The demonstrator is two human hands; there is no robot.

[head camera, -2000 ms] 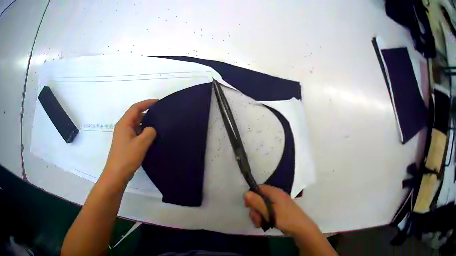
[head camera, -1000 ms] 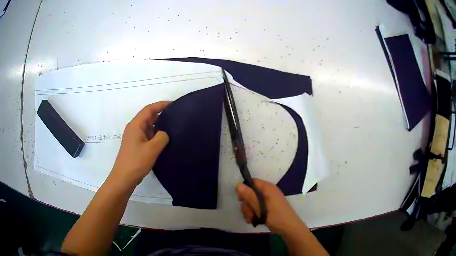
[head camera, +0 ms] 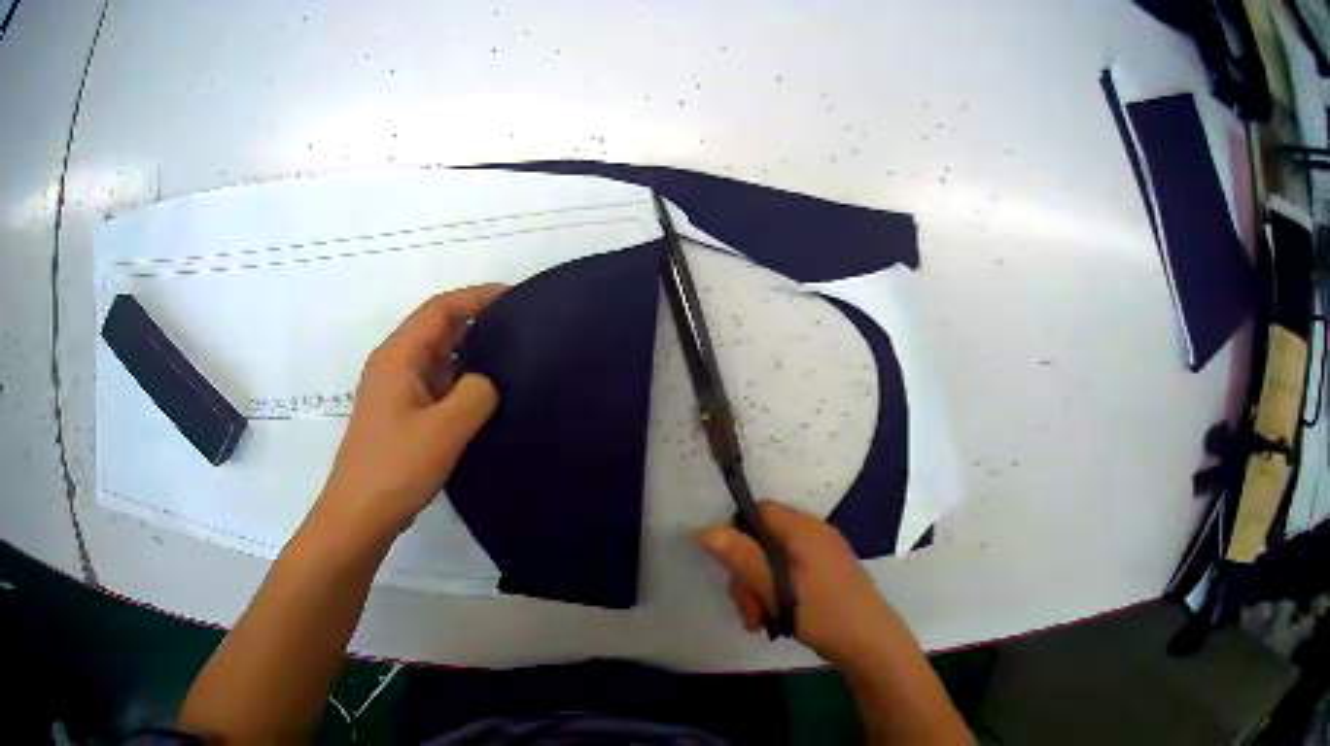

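Note:
My left hand (head camera: 423,401) holds the edge of the dark fabric (head camera: 562,437), which is folded back over the white paper pattern (head camera: 292,328). My right hand (head camera: 795,583) grips the long black shears (head camera: 709,394) by the handles. The shears' tips are at the fold's upper right corner, at the pattern's edge; the blades look nearly closed. A dark offcut (head camera: 802,226) runs beyond the tips, and a curved dark strip (head camera: 885,437) with white paper trimming (head camera: 931,423) lies to the right. A black bar weight (head camera: 172,379) rests on the pattern's left end.
The white table (head camera: 613,88) has small dark specks and a seam at the left. A dark cut piece (head camera: 1193,226) with white paper lies at the right. Black and tan bundles (head camera: 1266,466) line the far right side. Green floor (head camera: 131,656) shows below.
The work appears further right and slightly higher than two seconds ago, partly as the view shifted. My left hand keeps its hold on the fabric. The shears stay near the same corner, with the blades less open.

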